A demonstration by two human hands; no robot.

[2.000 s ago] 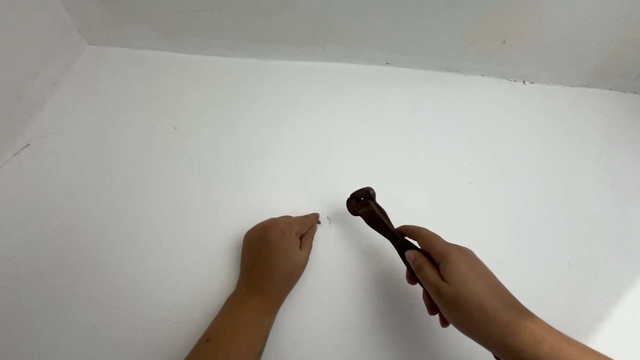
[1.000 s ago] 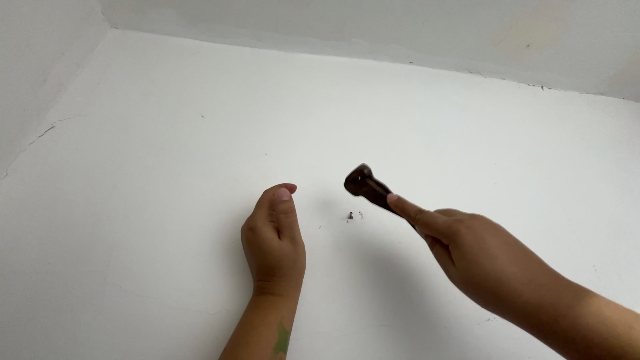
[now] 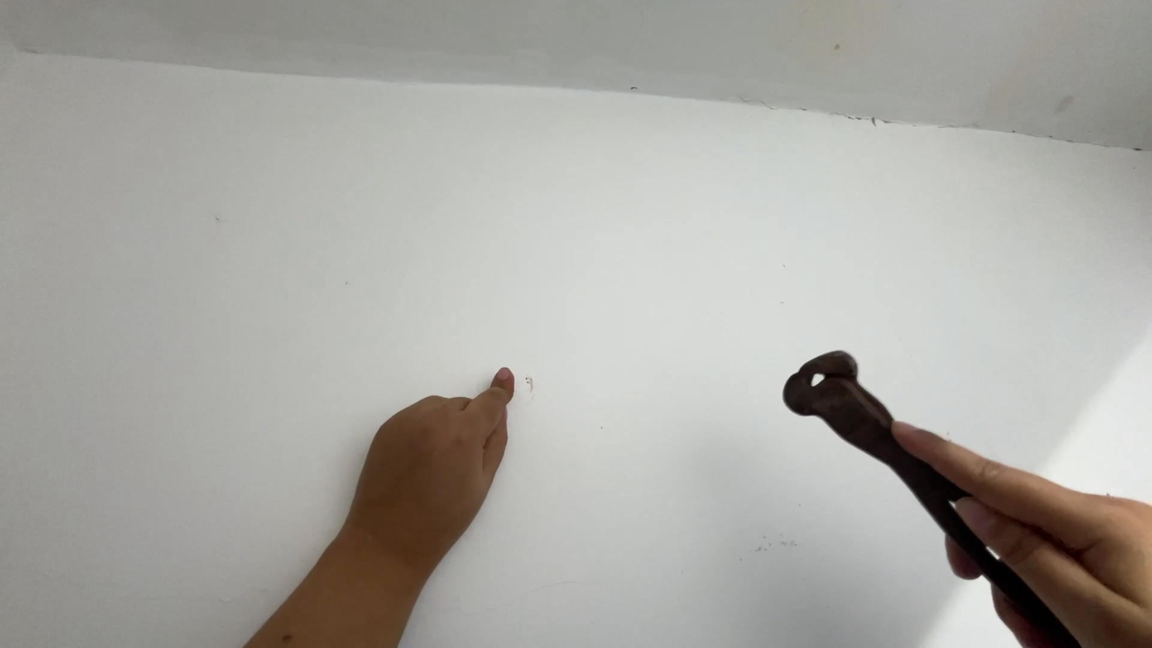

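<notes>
In my right hand point(image 3: 1044, 531), at the lower right, is a pair of dark metal end-cutting pincers point(image 3: 855, 409), held by the handles with the head pointing up and left. A small gap shows between its rounded jaws. My left hand point(image 3: 432, 468) is against the white wall point(image 3: 558, 225), left of centre, with fingers curled and one fingertip raised beside a small damaged mark point(image 3: 529, 385) in the paint. Whether anything is pinched in those fingers cannot be seen. The pincers are well to the right of the mark, apart from my left hand.
A grey ceiling or upper surface point(image 3: 504, 40) meets the wall along a cracked edge point(image 3: 873, 120). Small specks point(image 3: 776, 544) dot the wall at the lower right. Brighter light falls on the wall's right side.
The pincers have moved right, away from the damaged mark and my left hand. My left hand, upright beside the mark one second ago, now leans toward it with a fingertip close by.
</notes>
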